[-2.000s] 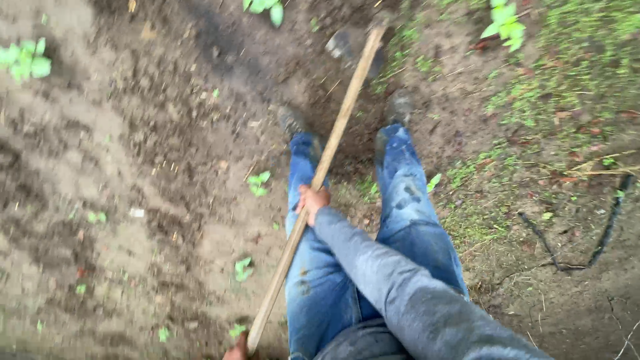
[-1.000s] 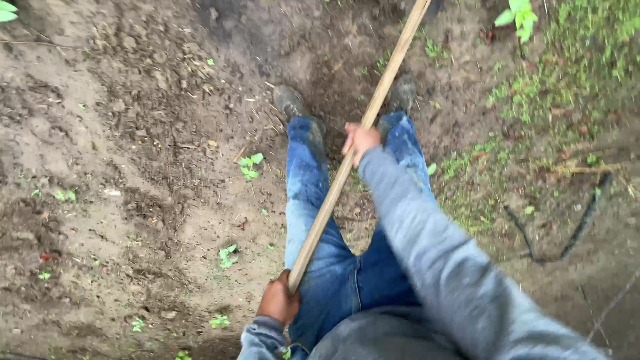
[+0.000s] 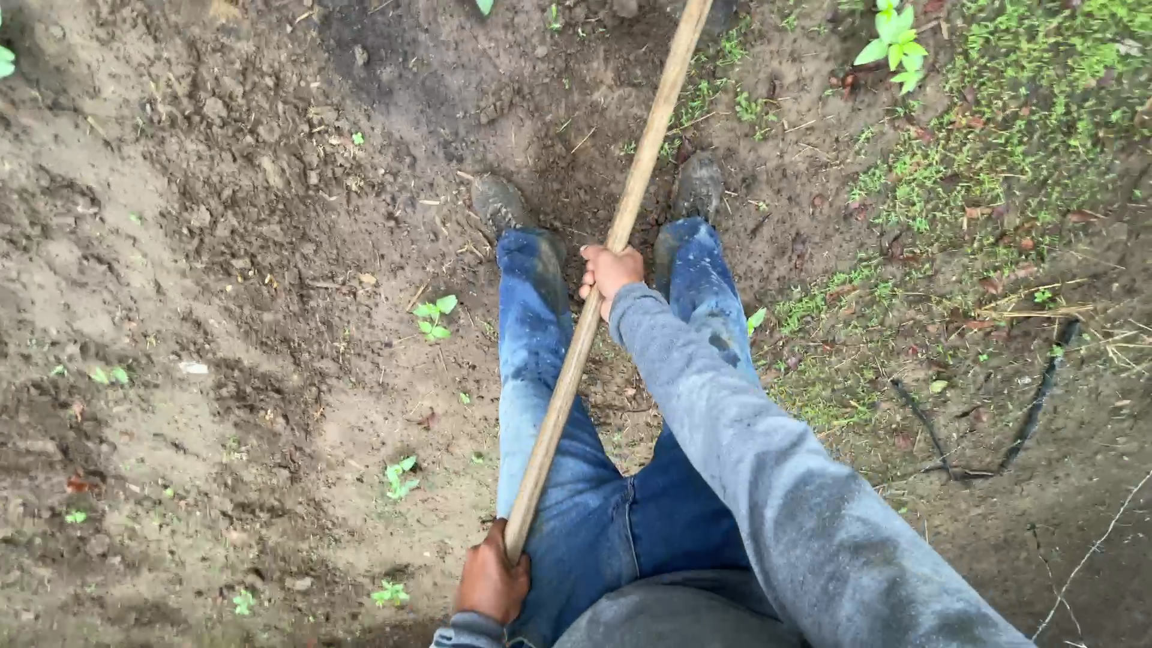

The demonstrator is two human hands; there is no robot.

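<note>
A long wooden handle (image 3: 583, 337) slants across the head view, from the lower middle up to the top edge. My left hand (image 3: 493, 576) is shut around its lower end, beside my left thigh. Further up the shaft, my right hand (image 3: 612, 272) grips it in front of my knees, with the forearm in a grey sleeve. At the top of the view a dark part, perhaps the tool's head, shows only in part beside the shaft; its kind I cannot tell.
Both muddy shoes stand on bare damp soil (image 3: 297, 225). Small green seedlings (image 3: 435, 317) grow around them. Low weeds (image 3: 990, 153) cover the ground at the upper right. A dark bent strip (image 3: 1035, 409) lies at the right, and a thin wire or twig (image 3: 1093, 544) crosses the lower right corner.
Both hands remain on the wooden handle. Two seconds ago a dark tool head showed on the soil beyond my feet; one second ago the handle ran out of the top of the view.
</note>
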